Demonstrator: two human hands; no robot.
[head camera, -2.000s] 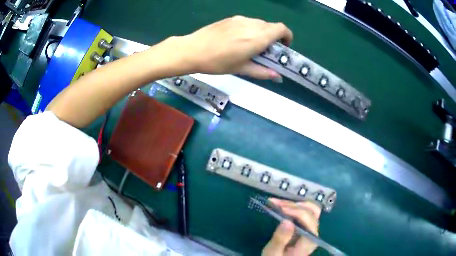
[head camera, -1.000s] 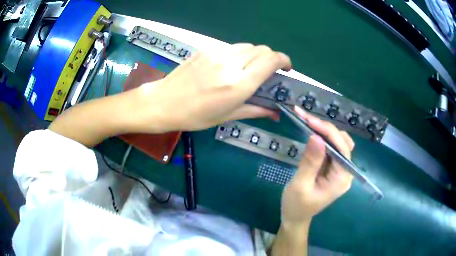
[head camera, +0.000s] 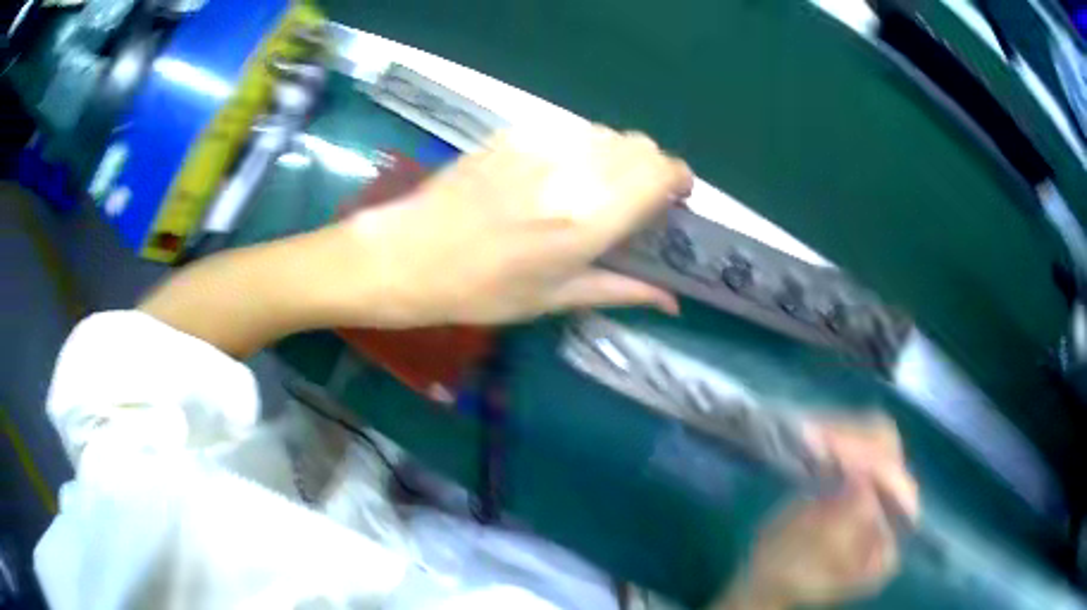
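My left hand (head camera: 525, 232) is shut on the left part of an upper carrier bar (head camera: 763, 284), which slants down to the right with a row of dark components on top. My right hand (head camera: 834, 512) is blurred at the right end of a lower carrier bar (head camera: 679, 387). It holds the tweezers (head camera: 912, 524), seen as a blurred grey strip; their tips cannot be made out. Whether this hand touches the lower bar is unclear. A sheet of tiny pads (head camera: 694, 459) shows faintly below the lower bar.
A brown plate (head camera: 417, 352) lies partly under my left forearm. A black probe pen (head camera: 491, 429) is beside it. A blue tester (head camera: 185, 107) stands at upper left. A third carrier bar (head camera: 435, 105) lies beyond my left hand along the pale rail (head camera: 513, 95). A dark ridged strip (head camera: 966, 95) is upper right.
My right hand has moved from the upper bar down and right to the lower bar's end, taking the tweezers along. My left hand still holds the upper bar. The view has shifted and blurred.
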